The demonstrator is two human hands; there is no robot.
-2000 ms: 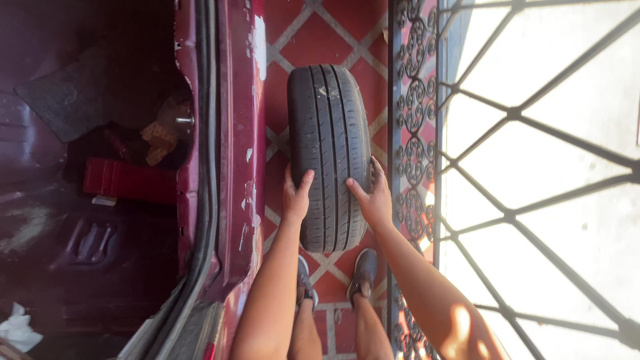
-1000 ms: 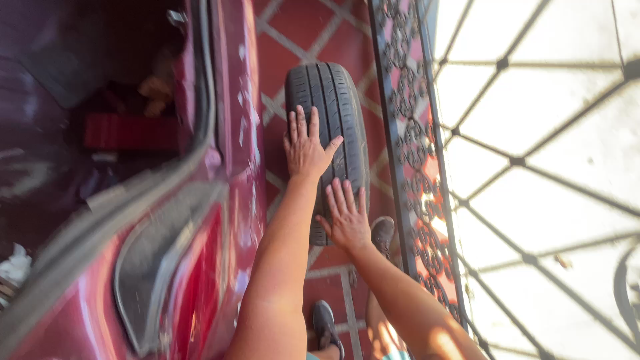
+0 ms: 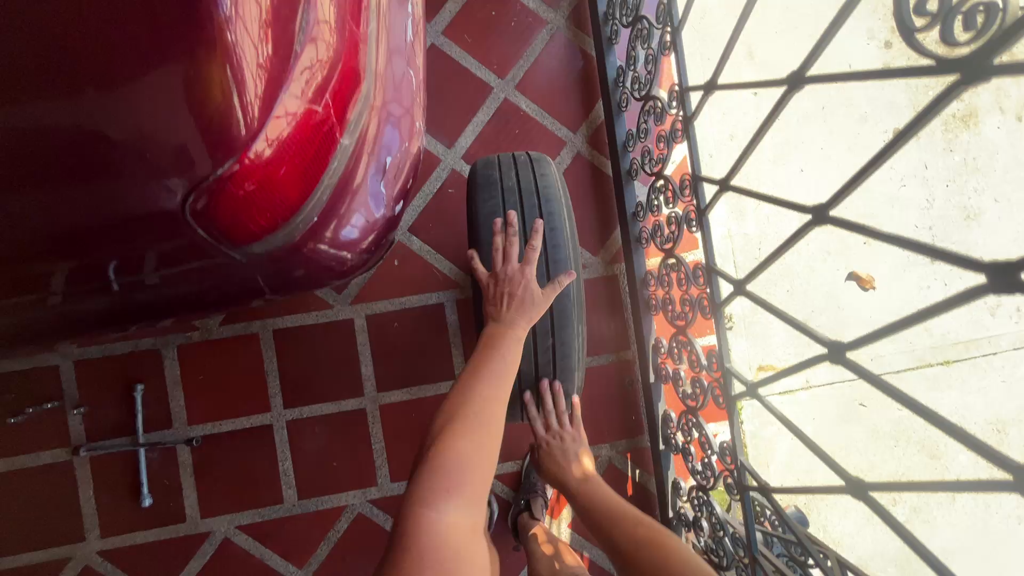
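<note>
A black car tire [image 3: 524, 188] stands upright on its tread on the red tiled floor, between the car and the iron gate. My left hand [image 3: 516, 284] lies flat with spread fingers on the upper middle of the tread. Lower down, at the near end of the tire, my right hand [image 3: 560, 440] rests its fingers on the tread. Neither hand grips around the tire. The tire's sidewalls and any rim are mostly hidden from this angle.
At the left is the maroon car's rear corner [image 3: 392, 152] with its red tail light [image 3: 272, 176]. A four-way lug wrench [image 3: 140, 444] and several small metal pieces [image 3: 36, 410] lie on the tiles. A black wrought-iron gate [image 3: 666, 216] runs along the right. My shoe [image 3: 528, 496] is behind the tire.
Two seconds ago my hands held the tire's two sides beside the open trunk; now they lie on its tread. The tire has passed along to the car's rear corner, and the view has moved with it.
</note>
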